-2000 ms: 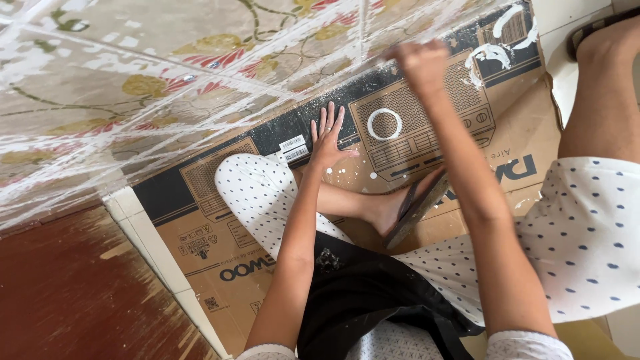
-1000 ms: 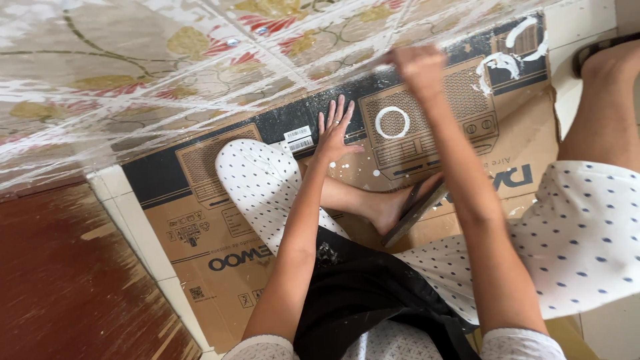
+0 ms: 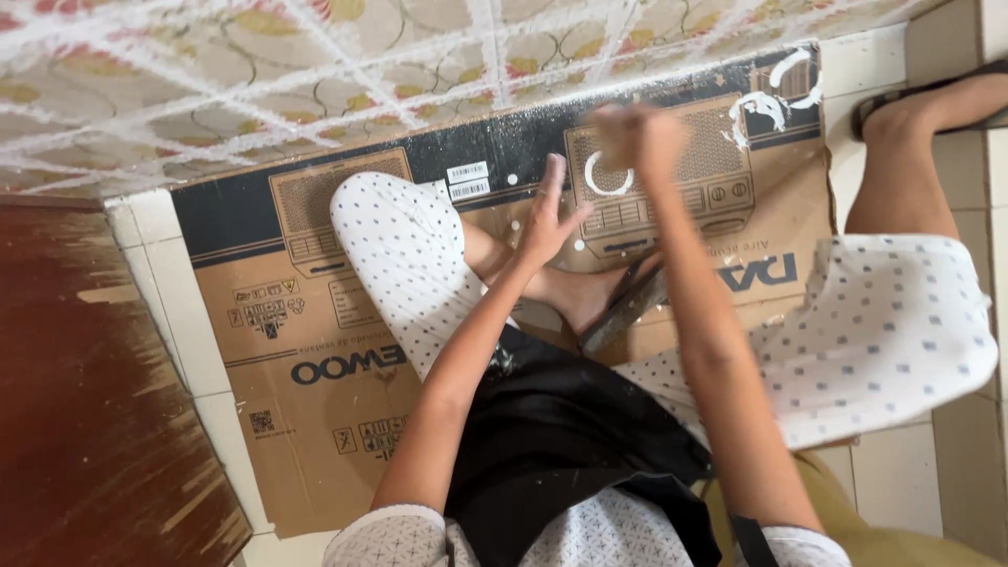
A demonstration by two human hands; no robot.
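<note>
My left hand [image 3: 549, 216] hangs over the flattened cardboard box [image 3: 315, 472], thumb apart from the fingers, with nothing in it; the fingers look whitish with powder. My right hand [image 3: 657, 146] is blurred by motion over the printed part of the cardboard. It is closed on a small tan object [image 3: 616, 134], too blurred to name. Ahead of both hands rises the flower-patterned tile wall [image 3: 441, 71], its joints crossed by broad white bands of grout or filler. White dust lies on the cardboard along the wall's foot.
My bent legs in dotted trousers [image 3: 402, 252] rest on the cardboard, with a sandal [image 3: 626, 307] near my hands. A worn red-brown wooden panel [image 3: 87, 378] stands at left. Pale floor tiles [image 3: 150, 216] border the cardboard. White ring-shaped marks [image 3: 760, 114] lie at its right.
My right hand has come away from the wall's foot, back over the cardboard. My left hand has turned from spread flat to edge-on.
</note>
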